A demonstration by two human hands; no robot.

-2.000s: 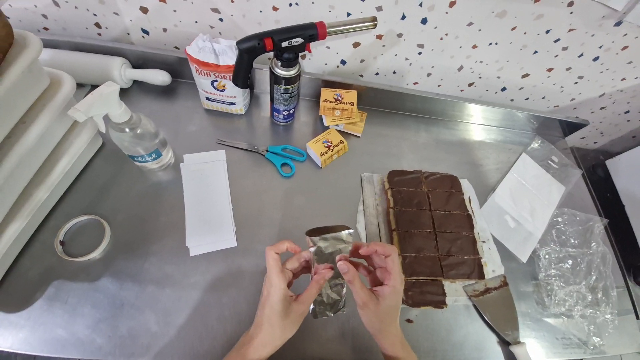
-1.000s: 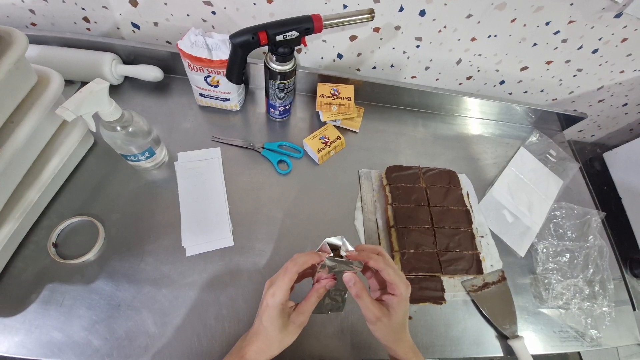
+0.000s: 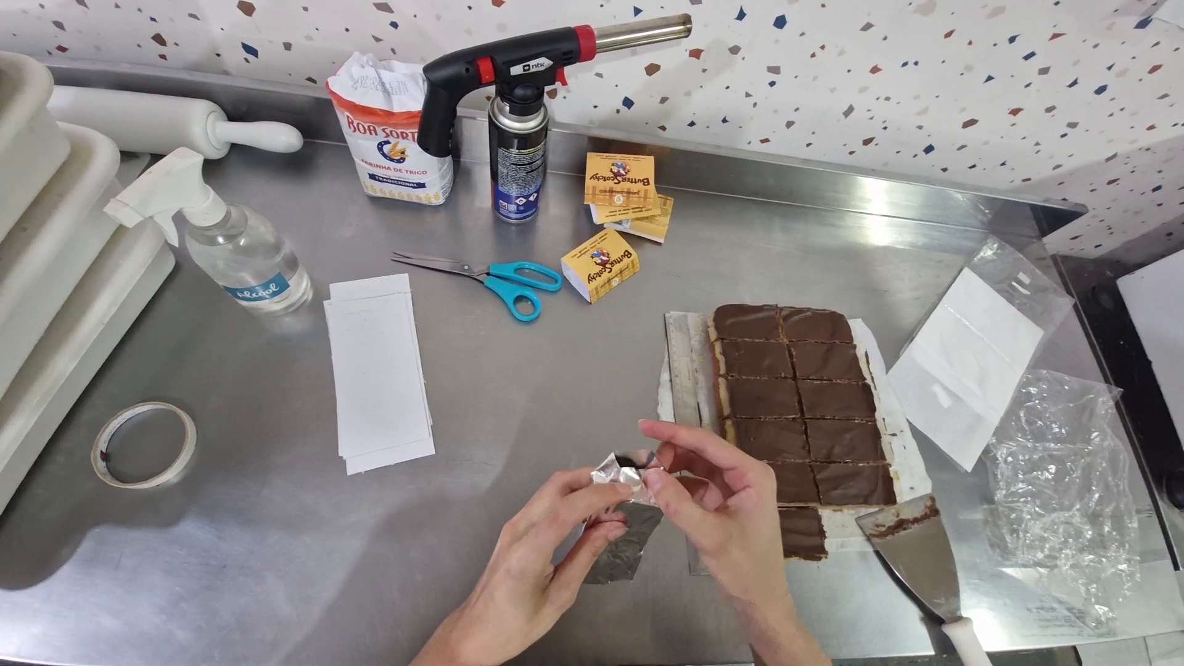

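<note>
My left hand (image 3: 546, 546) grips a piece of silver foil (image 3: 622, 546) near the front of the steel table. My right hand (image 3: 726, 509) pinches the foil's upper right edge between thumb and fingers. The foil's top is folded and crumpled, with something dark just visible inside; its lower part hangs flat below my left fingers. Right beside my right hand lies a chocolate-topped slab cut into rectangular bars (image 3: 800, 398) on white paper, with a metal ruler (image 3: 686, 370) along its left side. A scraper (image 3: 916, 555) with chocolate on its blade rests at the slab's lower right corner.
Teal-handled scissors (image 3: 518, 285), yellow printed wrappers (image 3: 601, 265), white paper strips (image 3: 379, 379), a tape roll (image 3: 143, 445) and a spray bottle (image 3: 245, 259) lie or stand around. Behind are a blowtorch (image 3: 520, 139), a flour bag (image 3: 388, 129) and a rolling pin (image 3: 176, 122). Clear plastic bags (image 3: 1064, 481) are at right.
Two seconds ago the foil was held up as a longer piece; its top is now folded and crumpled. My right hand's fingers have spread and lifted more than a second ago.
</note>
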